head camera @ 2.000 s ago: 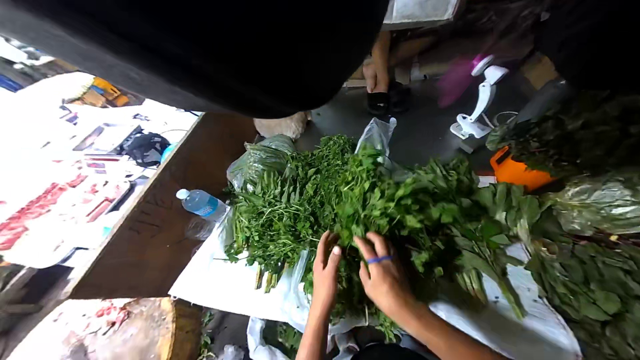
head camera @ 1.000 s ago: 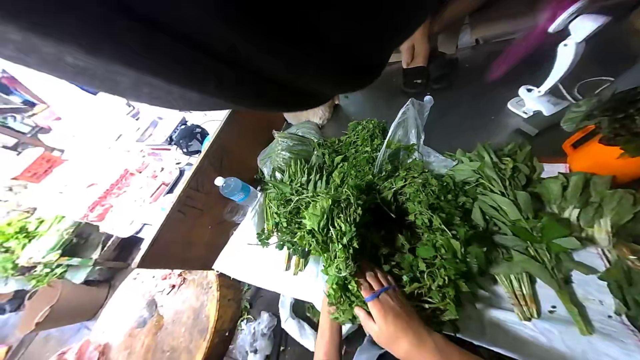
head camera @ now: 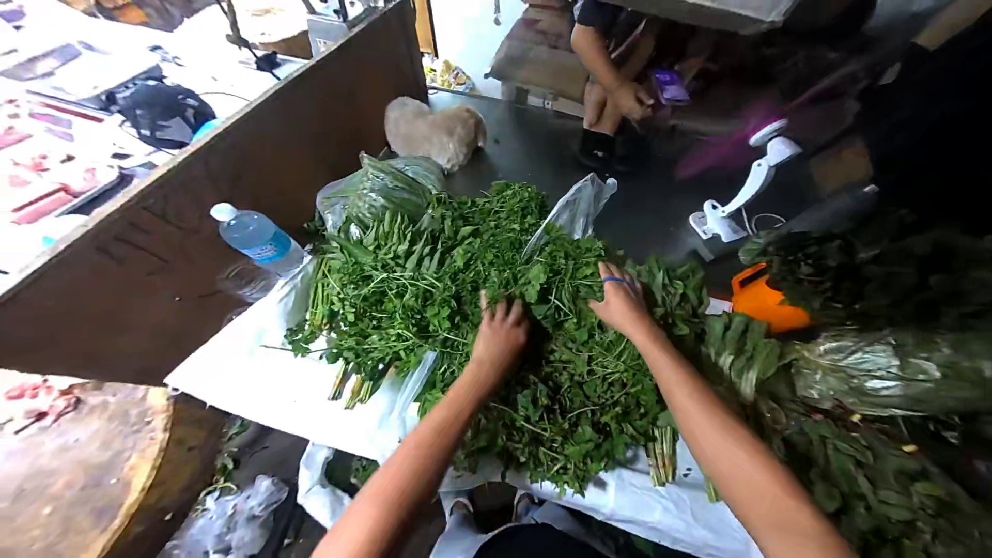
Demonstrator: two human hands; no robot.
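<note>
A large heap of leafy green herbs lies on a white sheet spread over the stall. My left hand presses into the middle of the heap, its fingertips partly sunk in leaves. To its right, my right hand, with a blue band on one finger, rests on the heap's upper right part; whether it grips any stems cannot be told. A clear plastic bag sticks up behind the leaves. Bundled stems show at the lower right edge, and bagged greens sit at the back left.
A water bottle leans by a brown wooden partition. Right are an orange object, a white clip-on fan or lamp and more leafy greens. A round chopping block stands lower left. A seated person's hand shows behind.
My hands have moved deeper onto the heap and apart from each other. The clear bag stands lower among the leaves than a second ago. The view has shifted, showing more of the background.
</note>
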